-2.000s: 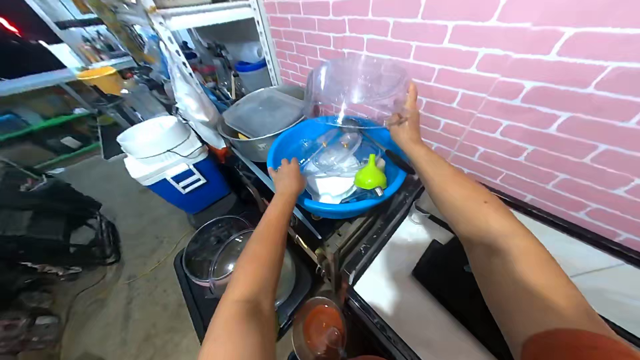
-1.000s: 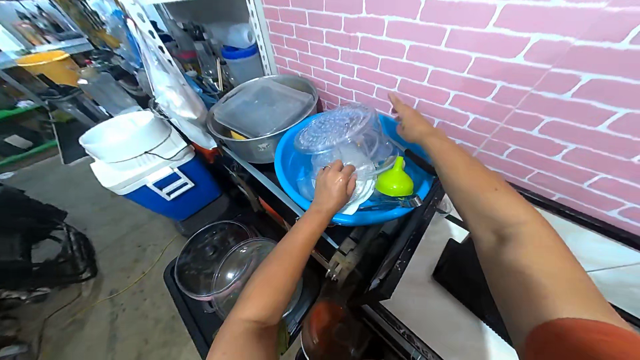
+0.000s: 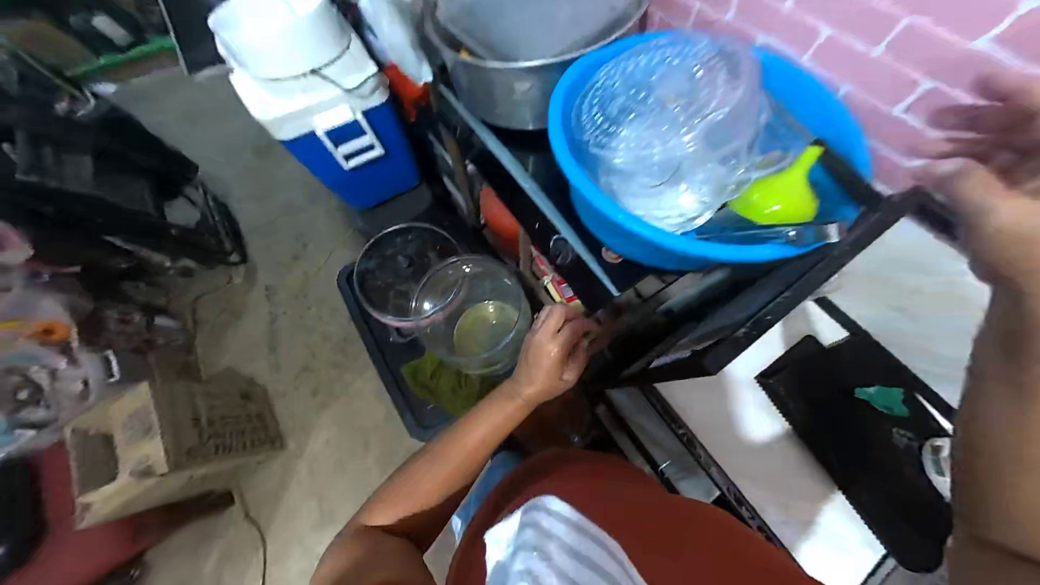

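My left hand (image 3: 556,349) hangs near the front edge of the black metal rack, just right of a clear round container (image 3: 479,325) with some yellowish liquid in it; its fingers are curled, and whether they touch anything is unclear. My right hand (image 3: 987,162), blurred, is raised at the right edge beside the brick-patterned wall, with nothing visible in it. Between them, a blue plastic basin (image 3: 634,244) on the rack holds a clear patterned plastic bowl (image 3: 666,122), a lime-green funnel (image 3: 778,193) and a metal utensil (image 3: 772,234).
A large metal pot (image 3: 520,93) stands behind the basin. Left of it is a blue and white cooler (image 3: 349,150) with a white bucket (image 3: 280,36) on top. A black tray (image 3: 378,357) holds another clear container (image 3: 398,268) and a green cloth (image 3: 447,386). A cardboard box (image 3: 203,431) sits lower left.
The clear bowl, held up over the basin two seconds ago, now lies in it. My left hand has left the bowl and come down beside the lower containers. The view has tilted down.
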